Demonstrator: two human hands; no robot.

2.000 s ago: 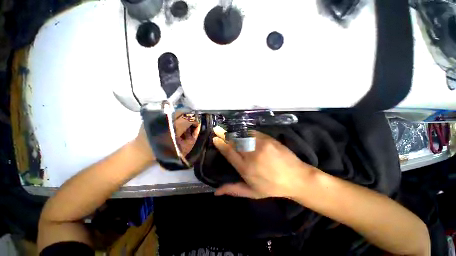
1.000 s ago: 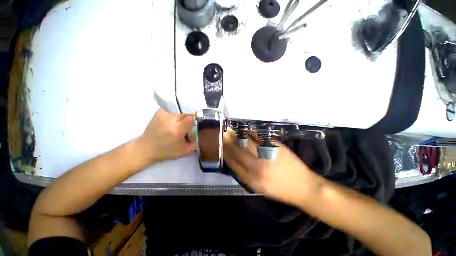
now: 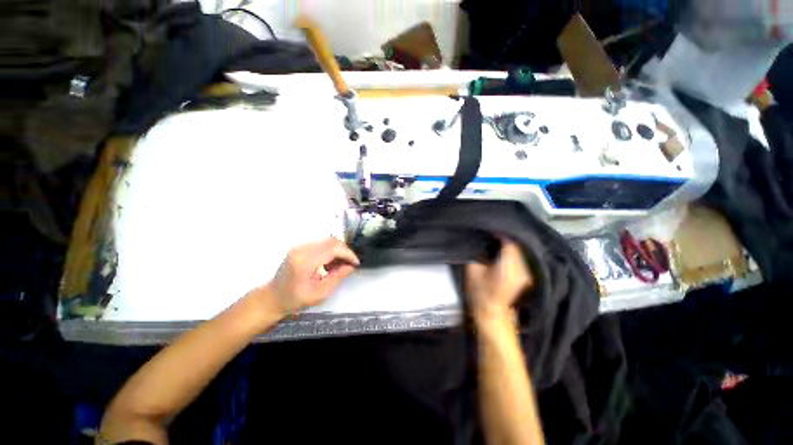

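A dark garment piece (image 3: 556, 287) lies bunched at the right of the needle area and hangs over the table's front edge. The sewing machine (image 3: 417, 148) stands behind it, with a black strip (image 3: 469, 148) over its arm. My left hand (image 3: 311, 274) pinches the left end of the dark cloth near the needle area. My right hand (image 3: 498, 276) is blurred and grips the cloth further right. The cloth is stretched between both hands, in front of the needle area. The presser foot is hard to make out.
The white machine table (image 3: 217, 200) has worn edges. Red-handled snips (image 3: 645, 255) and a clear packet (image 3: 607, 259) lie in the recess at the right. Dark cloth heaps (image 3: 52, 156) stand at the left. A brown card piece (image 3: 587, 56) stands behind the machine.
The view has pulled back and now takes in the whole machine. My right hand has moved right, away from the needle area, and the cloth is drawn out between my hands.
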